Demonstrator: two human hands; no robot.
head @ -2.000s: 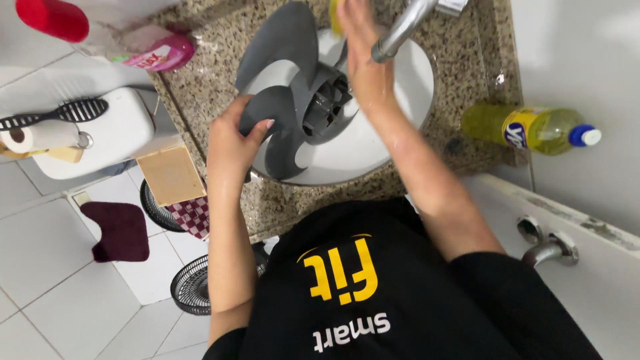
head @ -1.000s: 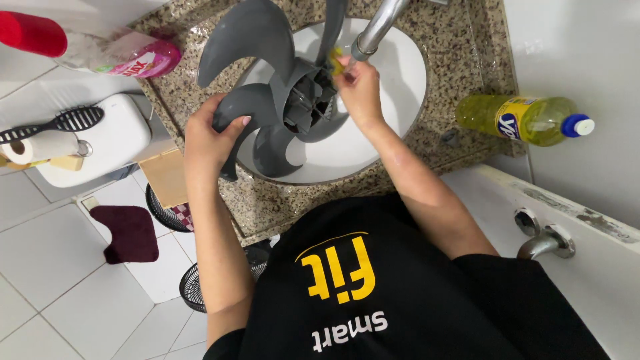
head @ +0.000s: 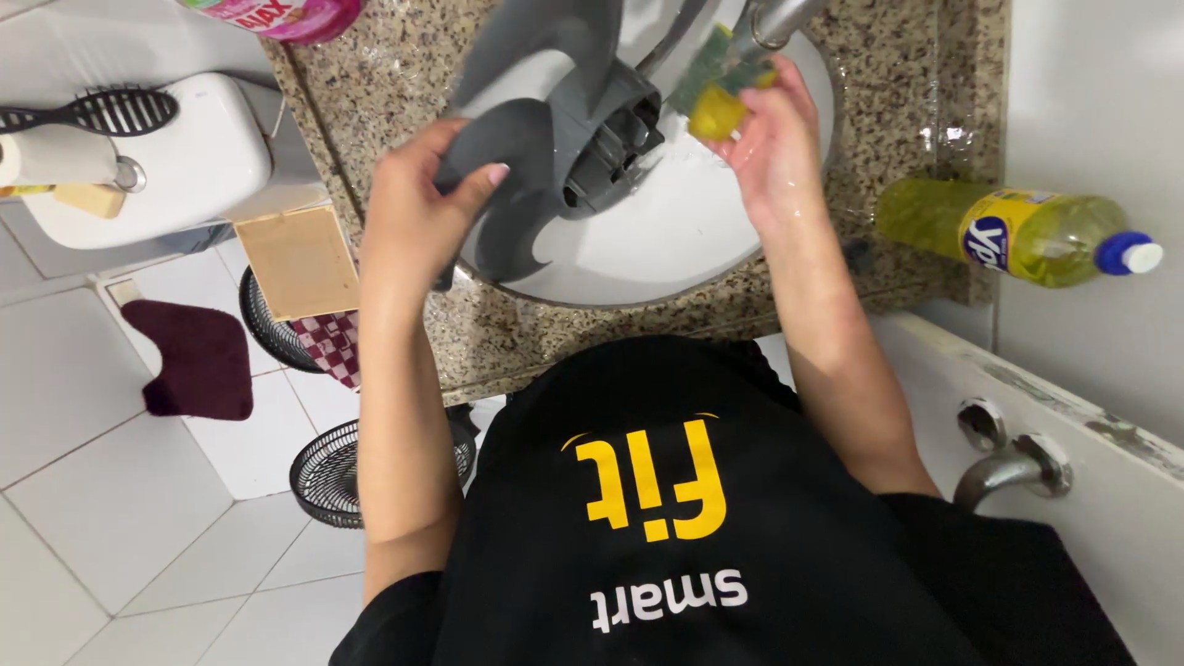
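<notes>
A dark grey plastic fan blade wheel [head: 601,120] is tilted over the white wash basin [head: 638,268], its ribbed hub facing up and right. My left hand [head: 430,199] pinches one blade at its edge, thumb on top. Right of the hub, below the metal tap [head: 777,20], my right hand [head: 777,139] holds a yellow and green scouring sponge [head: 717,106], apart from the wheel. The upper blades are cut off by the top of the view.
A bottle of yellow-green liquid [head: 1045,231] lies to the right in view on the granite counter [head: 888,102]. A pink bottle [head: 296,14] is at upper left. Beyond the counter are the toilet cistern [head: 194,185], a black fan grille [head: 324,472] and a bath spout [head: 1017,472].
My right hand with the sponge has moved away from the hub, to the right. My left hand still holds a blade.
</notes>
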